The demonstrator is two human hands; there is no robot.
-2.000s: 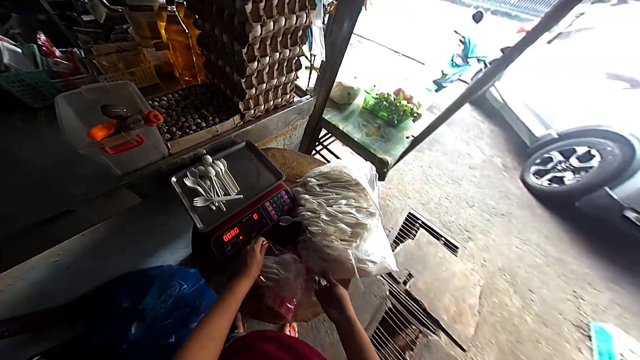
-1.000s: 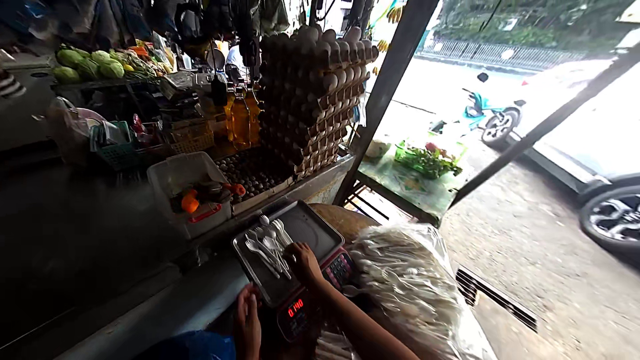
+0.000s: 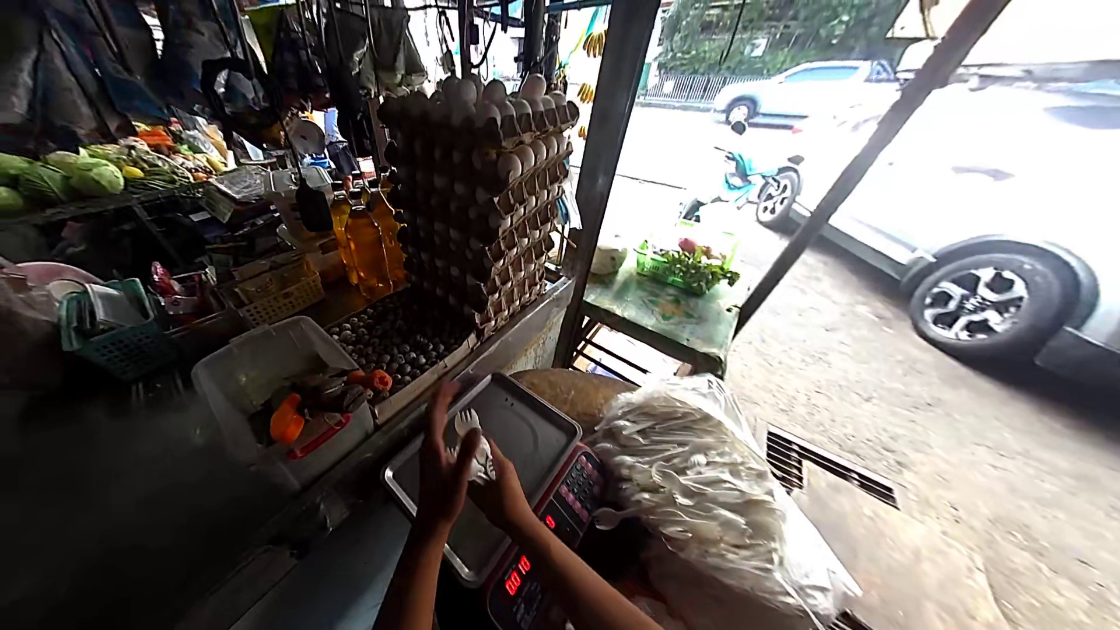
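White plastic forks and spoons (image 3: 472, 437) are bunched between my two hands over the metal tray (image 3: 516, 420) of a digital scale (image 3: 547, 534). My right hand (image 3: 500, 481) is closed around the bunch. My left hand (image 3: 444, 455) stands beside it with fingers raised and apart; whether its palm touches the cutlery cannot be told. A large clear plastic bag full of white plastic cutlery (image 3: 691, 472) lies right of the scale, and a loose spoon (image 3: 612, 516) pokes out near the keypad.
Left of the scale is a plastic bin (image 3: 236, 376) with orange-handled items, beside small speckled eggs (image 3: 394, 346). Stacked egg trays (image 3: 490, 201) and oil bottles (image 3: 367, 236) stand behind. A post (image 3: 612, 157) and a green table (image 3: 665, 311) with a vegetable basket (image 3: 687, 262) are beyond.
The cutlery that lay on the scale's tray has been lifted into my right hand. My left hand has moved up from the tray's near edge to beside the bunch. The view has tilted upward.
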